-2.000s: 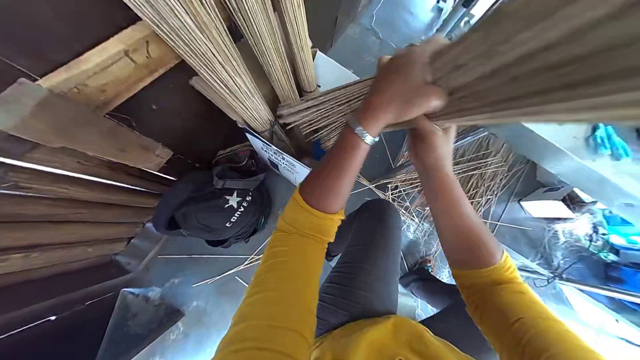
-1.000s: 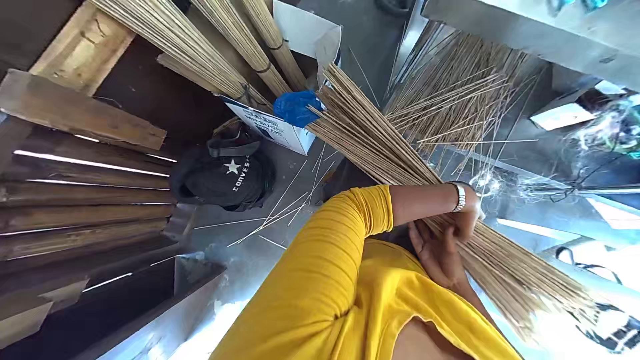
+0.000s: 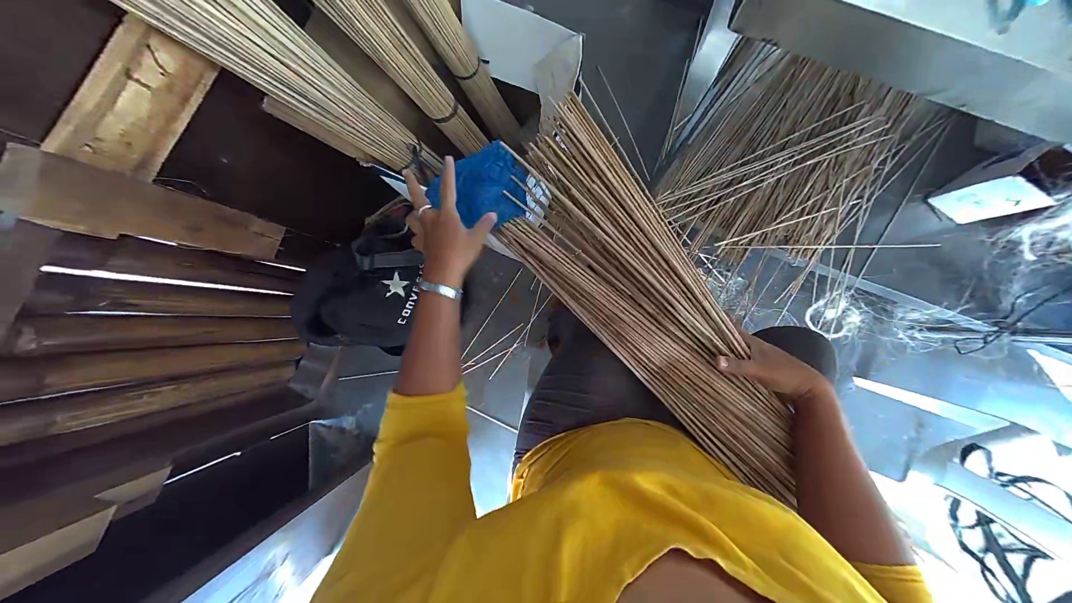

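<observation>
My right hand [image 3: 775, 366] grips the lower part of a thick bundle of thin brown sticks [image 3: 641, 285], which lies slanting across my lap. My left hand [image 3: 448, 230], with a ring and a metal bracelet, is raised with its fingers spread. It is just at the lower left side of a blue plastic bag [image 3: 479, 186] near the bundle's upper end; whether it touches the bag I cannot tell. Nothing shows held in that hand.
Tied stick bundles [image 3: 435, 92] lean at the upper left beside a white box [image 3: 523, 42]. A black Converse bag [image 3: 368, 293] lies left of my hand. Loose sticks [image 3: 804, 159] are heaped at the upper right under a metal ledge [image 3: 913, 59]. Wooden slats [image 3: 159, 335] line the left side.
My left hand has left the bundle's lower part and moved up and left to the blue bag. The bundle, earlier held up at the upper right, now slants across my lap in my right hand.
</observation>
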